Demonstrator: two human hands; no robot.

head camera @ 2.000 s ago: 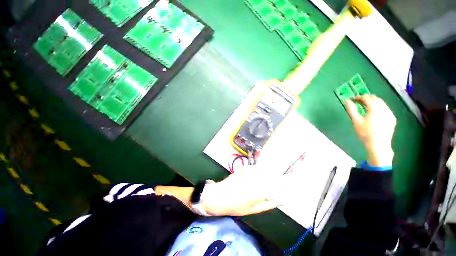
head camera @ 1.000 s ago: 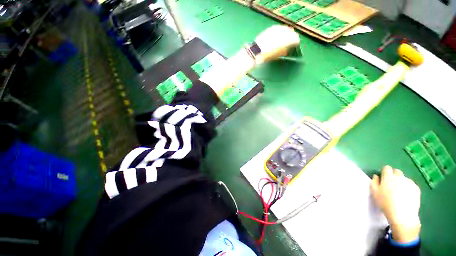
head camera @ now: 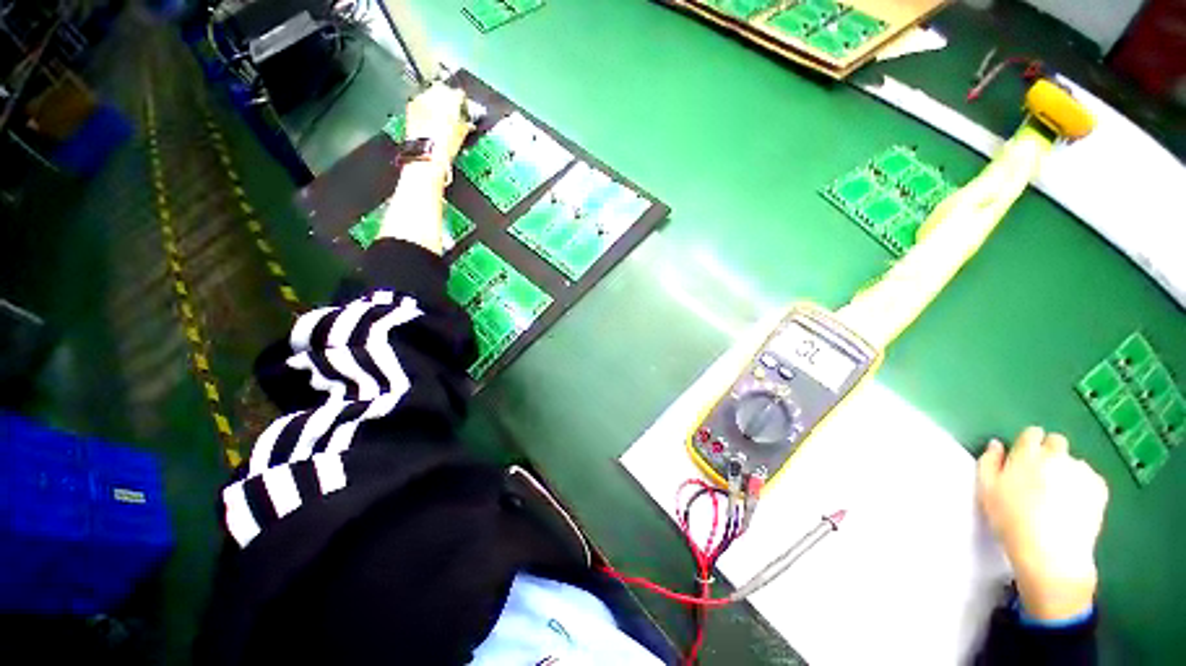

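My left hand (head camera: 440, 117) is over the far end of the black tray (head camera: 624, 241), at a green circuit board panel partly hidden beside it; whether it grips anything is unclear. More green panels (head camera: 579, 219) lie on the tray. My right hand (head camera: 1044, 520) rests with curled fingers at the right edge of the white sheet (head camera: 884, 520); nothing shows in it, but its palm side is hidden. The yellow-rimmed multimeter (head camera: 787, 390) lies on the sheet. The red test probe (head camera: 800, 546) lies below it, tip up-right. The black probe is not visible.
A green panel (head camera: 1138, 406) lies right of my right hand. Another panel (head camera: 891, 195) lies beyond the meter, beside a yellow strap (head camera: 949, 241). A brown board with panels (head camera: 897, 39) is at the back. Blue bins (head camera: 78, 514) stand at lower left.
My left hand has moved from the meter's leads out over the tray and on to its far left end. My right hand has left the small panel and come back to the sheet's edge.
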